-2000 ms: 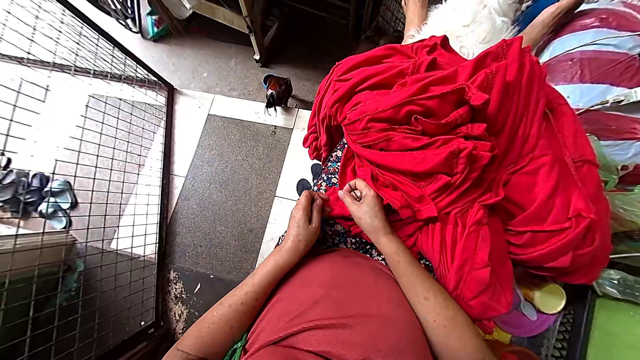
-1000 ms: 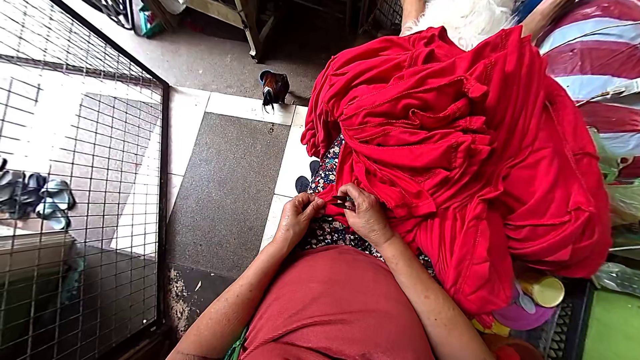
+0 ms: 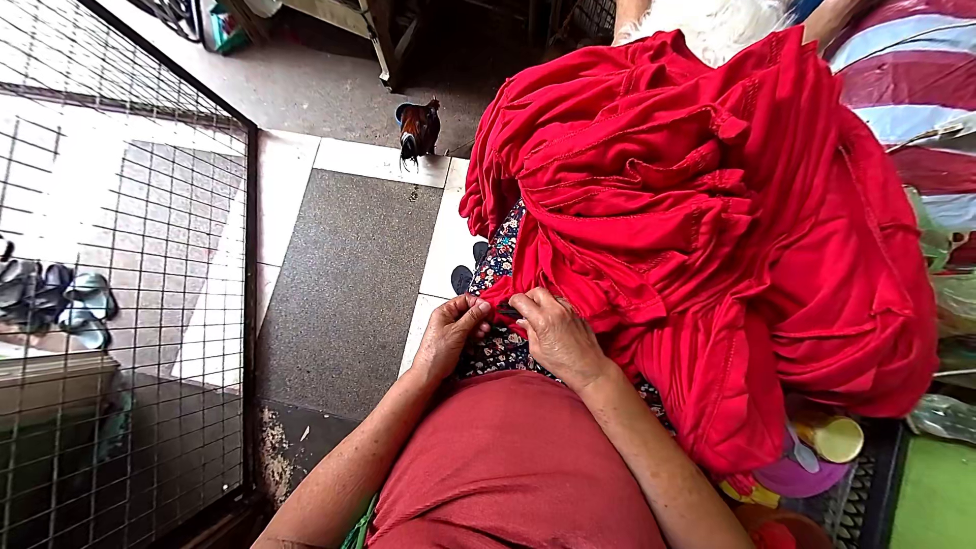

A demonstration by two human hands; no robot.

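Note:
A large heap of red stitched cloth [image 3: 640, 183] lies over my lap, on a dark floral garment [image 3: 499, 255]. My left hand [image 3: 454, 332] pinches the cloth's near-left edge between thumb and fingers. Close to its right, my right hand [image 3: 557, 335] has its fingers curled round a small dark object [image 3: 506, 310], which lies against the same edge. Most of that object is hidden by the fingers, so its kind cannot be told.
A black wire mesh panel [image 3: 252, 305] stands at left, with slippers [image 3: 88, 305] behind it. A rooster [image 3: 418, 130] is on the floor ahead. White fur [image 3: 709, 27] shows beside another person's limbs beyond the cloth. A purple dish [image 3: 801, 476] and yellow cup [image 3: 839, 440] sit at lower right.
Two seconds ago my hands were nearly together at the cloth's edge; they are now slightly apart, and the dark object shows between them. The rooster has shifted slightly.

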